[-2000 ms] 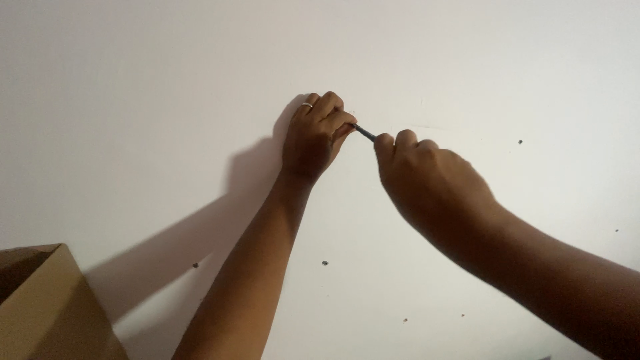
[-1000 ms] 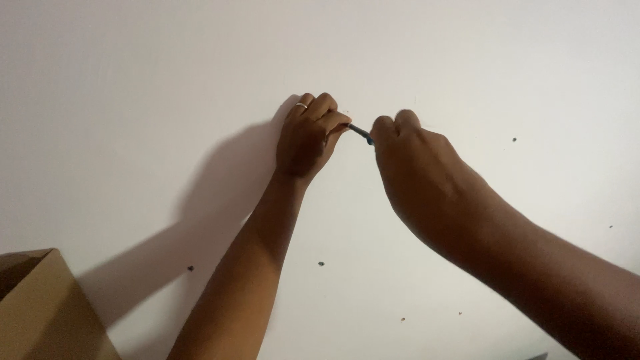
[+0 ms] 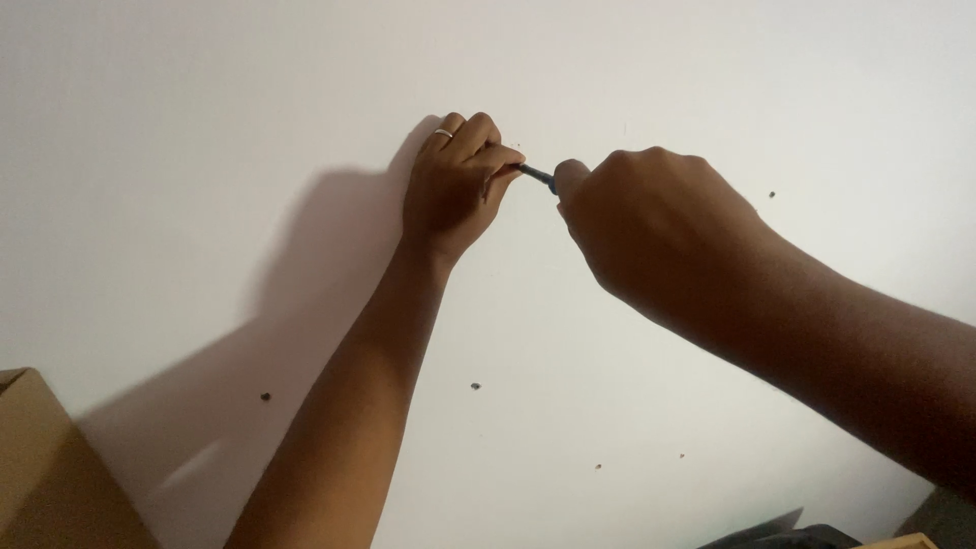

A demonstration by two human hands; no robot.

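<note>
My left hand point(image 3: 457, 179), with a ring on one finger, rests against the white wall point(image 3: 579, 335). Its thumb and forefinger pinch the far end of a thin dark metal shaft, likely a screwdriver's point(image 3: 538, 175). The tip, and anything at it, is hidden by the fingers. To the right, my right hand point(image 3: 659, 221) is closed around the tool's handle, of which only a bit of blue shows by the thumb. The shaft slants from the right hand up and left to the left fingertips.
Several small dark holes point(image 3: 476, 386) mark the wall below and to the right of the hands. A cardboard box point(image 3: 53, 465) stands at the lower left. Dark objects point(image 3: 808, 538) and a tan edge point(image 3: 903, 542) show at the lower right.
My right hand has turned about the handle, with its knuckles now spread in a row along the top. My left hand keeps its pinch near the tip.
</note>
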